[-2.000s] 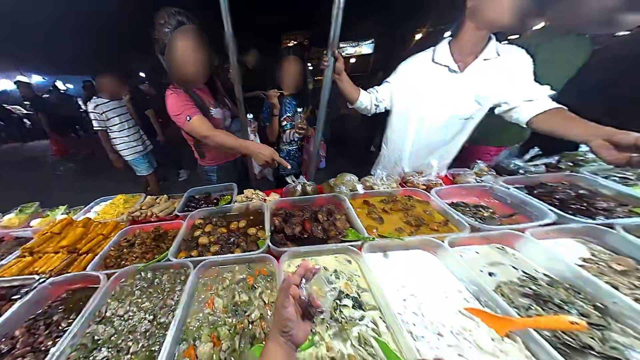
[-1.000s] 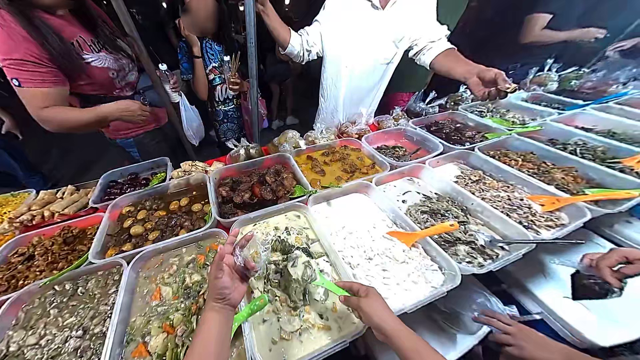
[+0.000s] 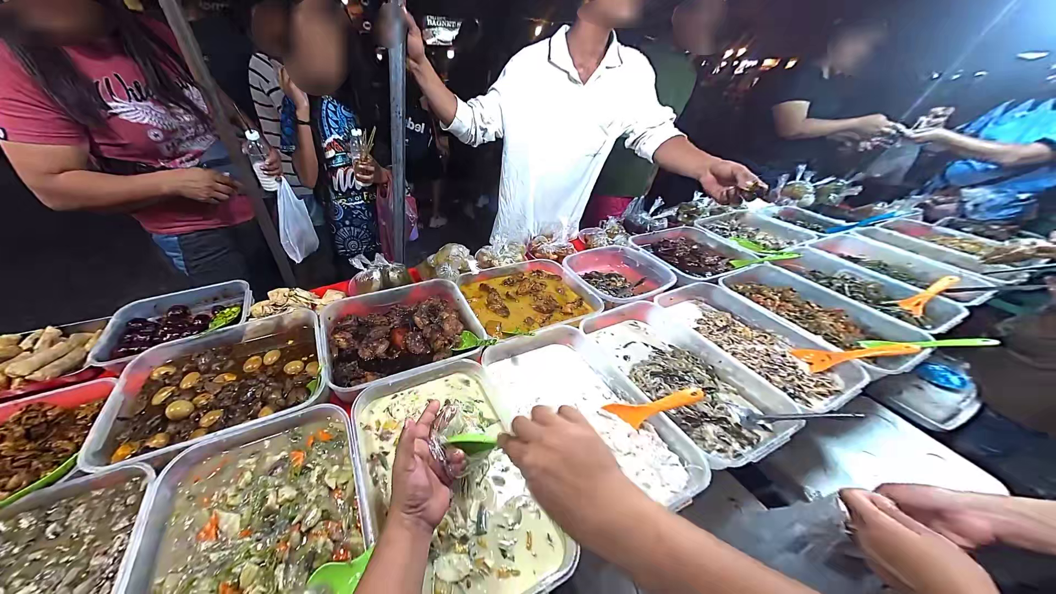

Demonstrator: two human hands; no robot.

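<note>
My left hand (image 3: pixel 425 474) holds a small clear plastic bag (image 3: pixel 445 429) over a plastic tub of creamy vegetable stew (image 3: pixel 495 536). In my right hand (image 3: pixel 561 458) is a green plastic spoon (image 3: pixel 472 443), its bowl at the mouth of the bag. Some stew hangs or lies just below the spoon and bag; which of the two is unclear. A second green spoon (image 3: pixel 342 571) rests at the near edge of the mixed vegetable tub (image 3: pixel 256 503), beside my left forearm. Right of the creamy stew stands a tub of white food (image 3: pixel 561 388) with an orange spatula (image 3: pixel 656 407).
Rows of food tubs surround my hands, including egg stew (image 3: pixel 214 388), dark meat (image 3: pixel 396 334) and yellow curry (image 3: pixel 528 301). A co-worker's hands (image 3: pixel 916 528) hold a clear bag at the lower right. People stand beyond the tubs, near metal poles (image 3: pixel 398 140).
My right hand, not seen in the oldest frame, came in with the green spoon, then moved from the stew up to the bag in my left hand. The view has shifted.
</note>
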